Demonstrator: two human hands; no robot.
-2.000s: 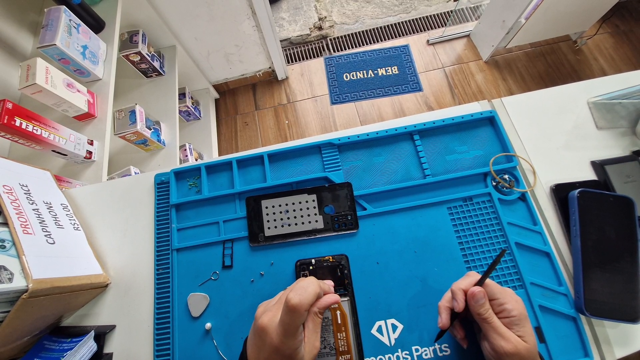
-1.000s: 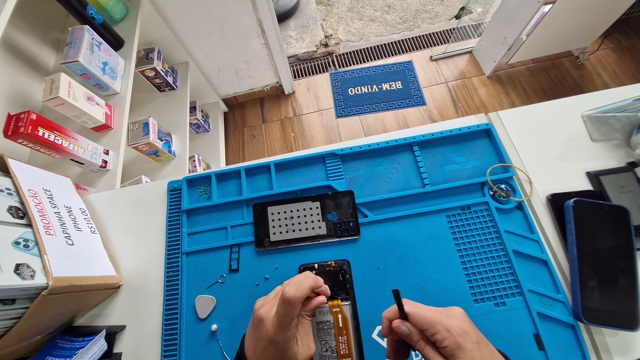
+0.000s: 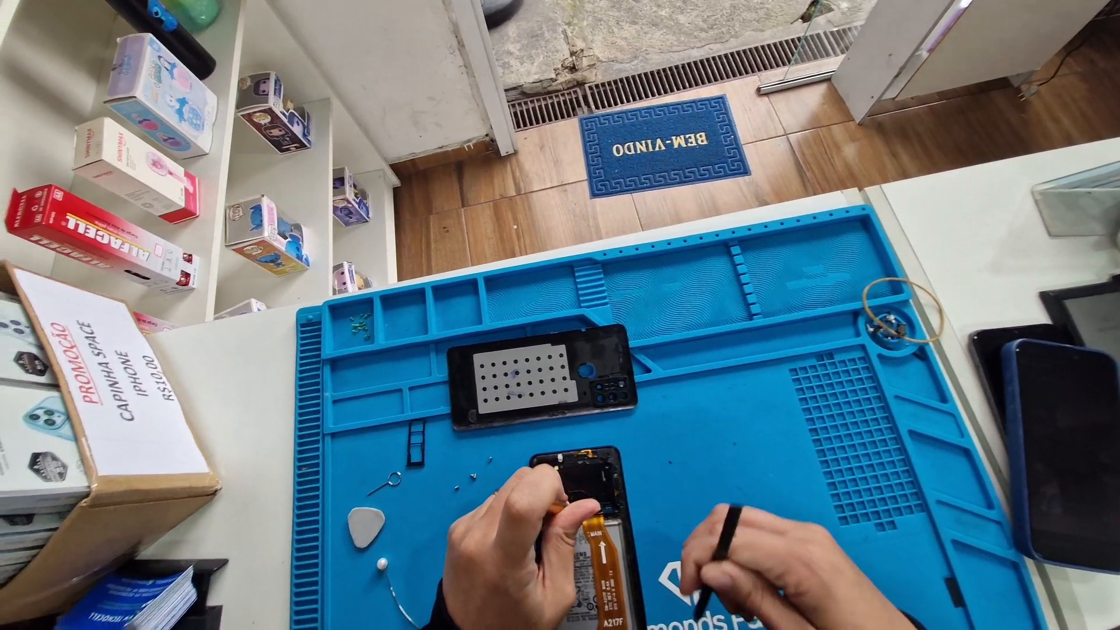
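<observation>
An opened smartphone (image 3: 588, 477) lies on a blue silicone repair mat (image 3: 700, 455), its battery and an orange flex cable (image 3: 604, 569) exposed. My left hand (image 3: 516, 542) is over its left side, thumb and index finger pinched on what looks like an end of orange flex. In my right hand (image 3: 770, 569), right of the phone, is a thin black stick-like tool (image 3: 726, 534). The phone's back cover (image 3: 542, 376), inner side up, rests above. A grey pick (image 3: 366, 528), a SIM ejector pin (image 3: 385, 482), tiny screws (image 3: 473, 477) and a small black frame (image 3: 416, 444) lie left.
Small screws (image 3: 360, 325) sit in a mat compartment. A rubber band (image 3: 940, 315) lies across a round well at the mat's upper right. Phones (image 3: 1063, 455) rest on the right counter. A cardboard box (image 3: 166, 481) and blue cards (image 3: 131, 604) stand left, near shelves (image 3: 280, 184) of boxes.
My right hand has moved the black tool and changed its angle. My left hand stays at the phone, and a piece of orange flex now shows between its fingers.
</observation>
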